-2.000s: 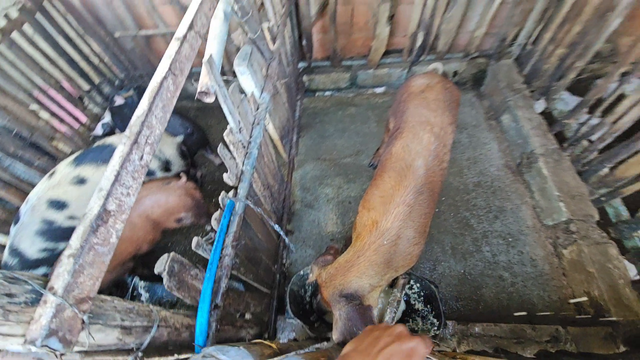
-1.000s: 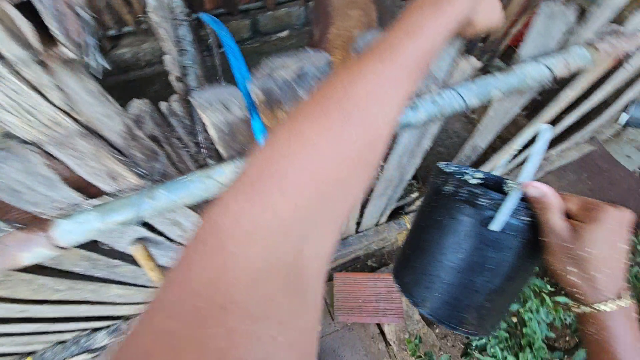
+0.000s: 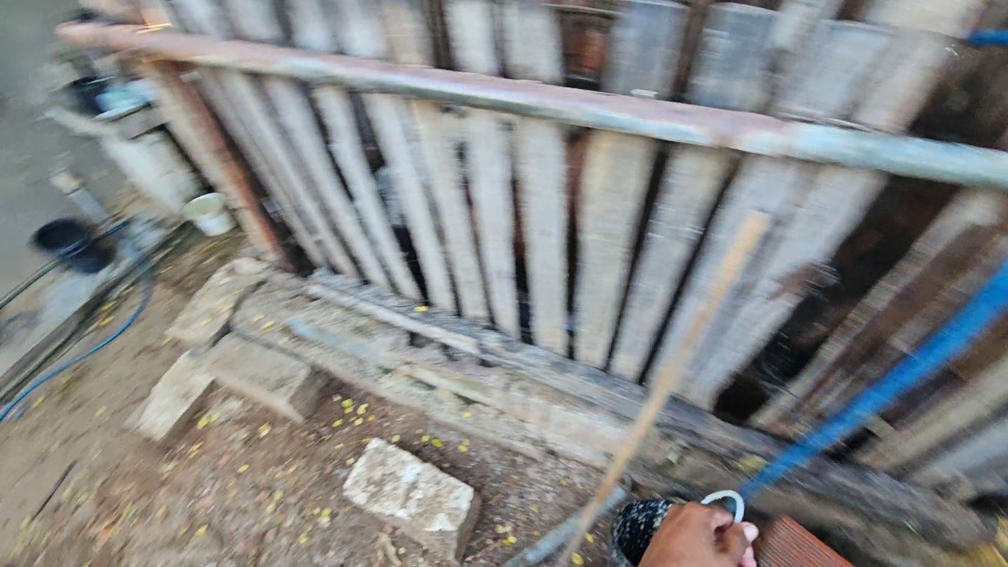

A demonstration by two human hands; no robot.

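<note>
At the bottom edge, what looks like my left hand (image 3: 697,537) is closed around the white handle (image 3: 726,501) of a black bucket (image 3: 639,526). Only part of the bucket's wet, speckled side or rim shows, just left of the fingers. A thin wooden stick (image 3: 669,370) slants up against the plank fence (image 3: 543,236), left of the hand. Beyond the hand, a blue pipe or hose (image 3: 898,394) rises to the right. A red ridged brick (image 3: 799,545) lies right beside the hand. My right hand is out of view. Motion blurs the view.
A rusty metal rail (image 3: 504,93) crosses the fence. Stone blocks (image 3: 409,492) lie on leaf-strewn dirt by a low concrete ledge (image 3: 488,394). At the far left are a black basin (image 3: 72,242), a pale tub (image 3: 209,213) and a thin blue hose (image 3: 87,354).
The view has swung far, from the pen with pigs to outside the plank fence. My right hand held the black bucket a second ago and has left view; the arm reaching across is gone too.
</note>
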